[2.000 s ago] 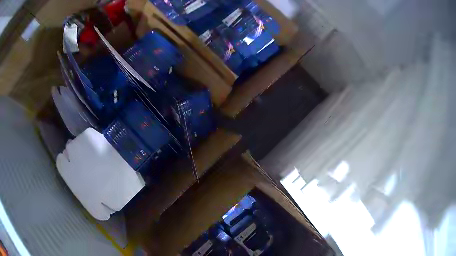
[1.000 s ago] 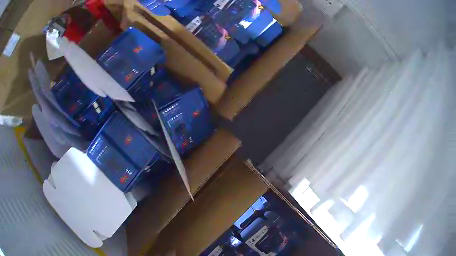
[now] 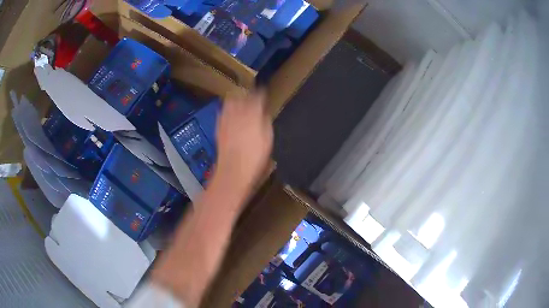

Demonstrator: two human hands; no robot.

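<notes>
Dark blue product boxes (image 3: pixel 129 186) with open white flaps stand tilted in a brown cardboard carton (image 3: pixel 198 78) at the left and centre. My left hand (image 3: pixel 244 132), bare and blurred, reaches from the bottom over the right-hand blue box and the carton's edge. Its fingers are too blurred to tell whether they touch or hold anything. A large white flap (image 3: pixel 96 246) sticks out at the lower left. My right hand is out of the picture.
More blue boxes (image 3: pixel 241 30) fill a carton at the top, and others (image 3: pixel 313 271) lie in a carton at the bottom. Red items (image 3: pixel 87 30) are at the upper left. White stacked layers (image 3: pixel 433 138) stand at the right, beside a dark grey surface (image 3: pixel 325 108).
My left hand and forearm have come into view from the bottom. The boxes and cartons have shifted left in the picture as the view moved.
</notes>
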